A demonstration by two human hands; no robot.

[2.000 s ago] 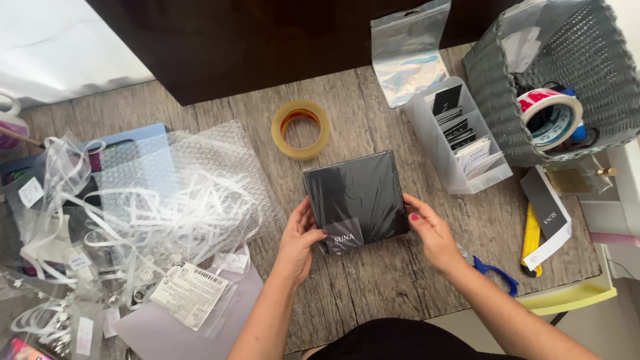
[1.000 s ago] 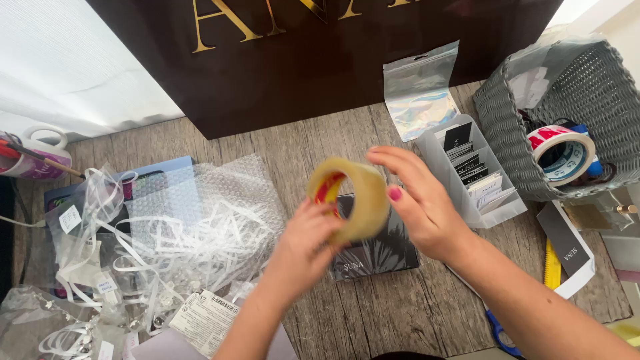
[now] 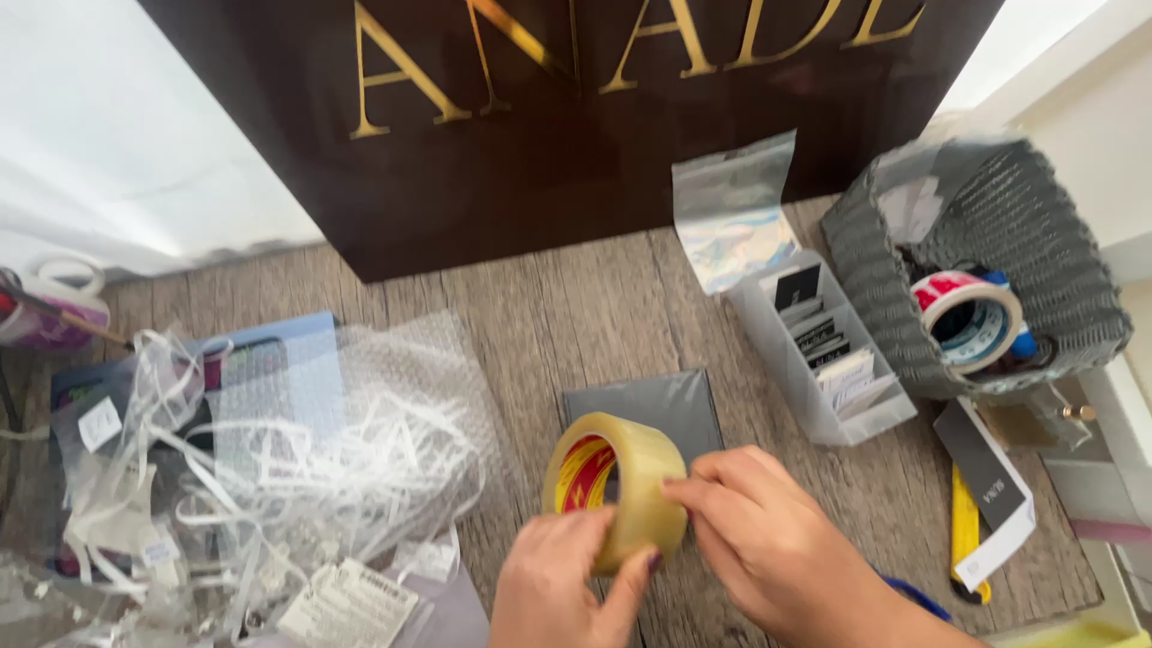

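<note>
A roll of clear packing tape (image 3: 661, 490) is held upright by my left hand (image 3: 571, 576), its fingers through the core and the thumb on the outside. My right hand (image 3: 765, 531) touches the right side of the roll with its fingertips; whether it pinches the tape's end cannot be told. Below and behind the roll, a black box in clear wrap (image 3: 661, 396) lies on the wooden tabletop, partly hidden by the roll and my hands.
At the right stand a plastic card holder (image 3: 792, 355), a grey woven basket (image 3: 990, 207) with another tape roll (image 3: 967, 319), and a yellow cutter (image 3: 965, 522). Bubble wrap (image 3: 432, 378) and white ribbons (image 3: 360, 459) cover the left. A dark panel (image 3: 540, 180) rises behind.
Two seconds ago both hands were at the box's sides and the tape roll lay on the table behind it. Now the roll is in my left hand, above the box.
</note>
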